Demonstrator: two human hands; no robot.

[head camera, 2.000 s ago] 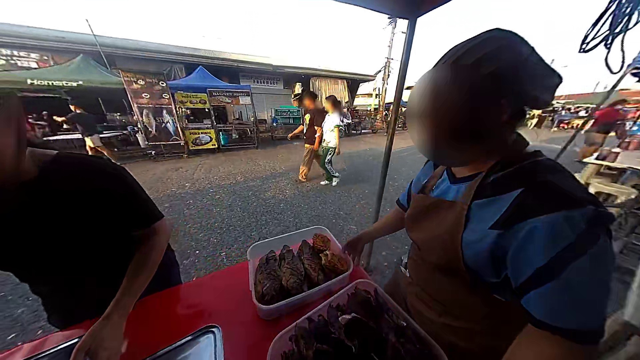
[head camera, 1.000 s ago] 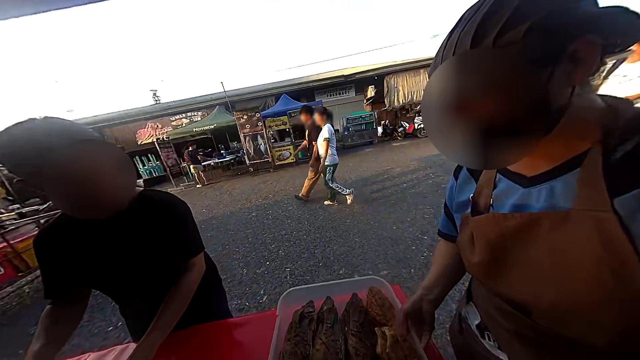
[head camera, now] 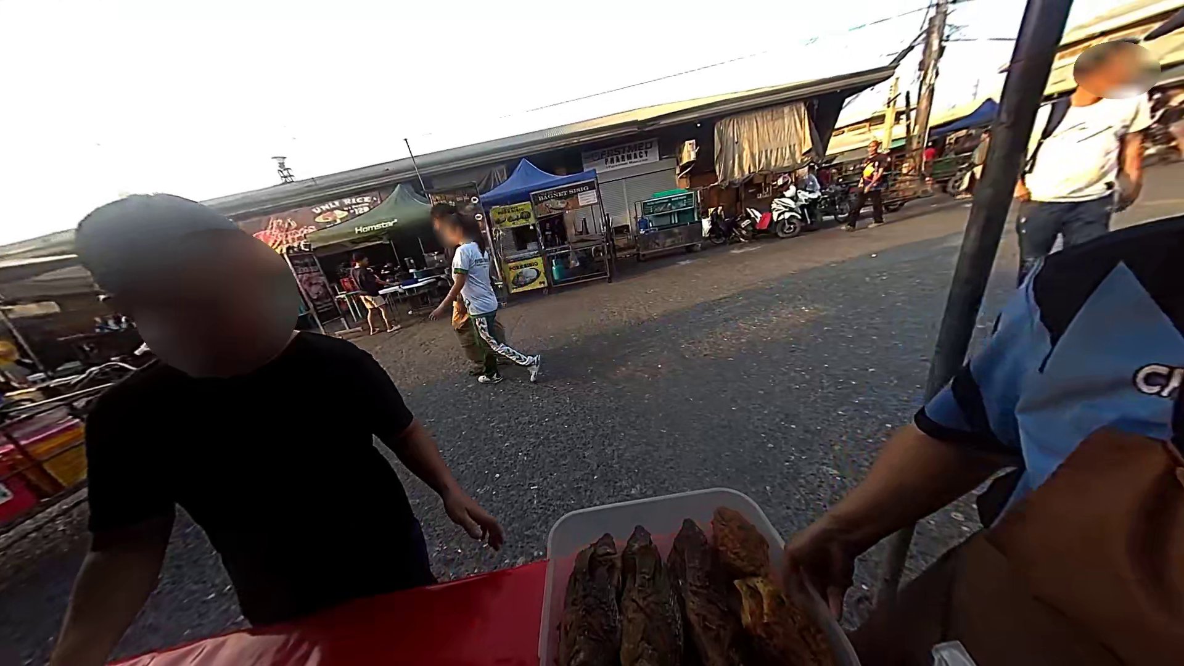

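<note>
Neither my left hand nor my right hand shows in the head view. A translucent plastic tub stands on a red-covered table at the bottom centre. Several long, dark cooked pieces of food lie side by side in it, with lighter brown pieces along its right side. At the tub's right edge is the hand of a person in a blue and black shirt and brown apron. Across the table's left part, a person in a black T-shirt holds one hand out, apparently empty, left of the tub.
A dark metal pole rises beside the aproned person. Beyond the table lies a paved street, where a person in a white shirt walks. Stalls with a green canopy and a blue canopy line the far side, near parked motorcycles.
The view has swung about. The walking people have moved left relative to the stalls. The black-shirted person's hand, on or near the table earlier, is now raised beside the tub.
</note>
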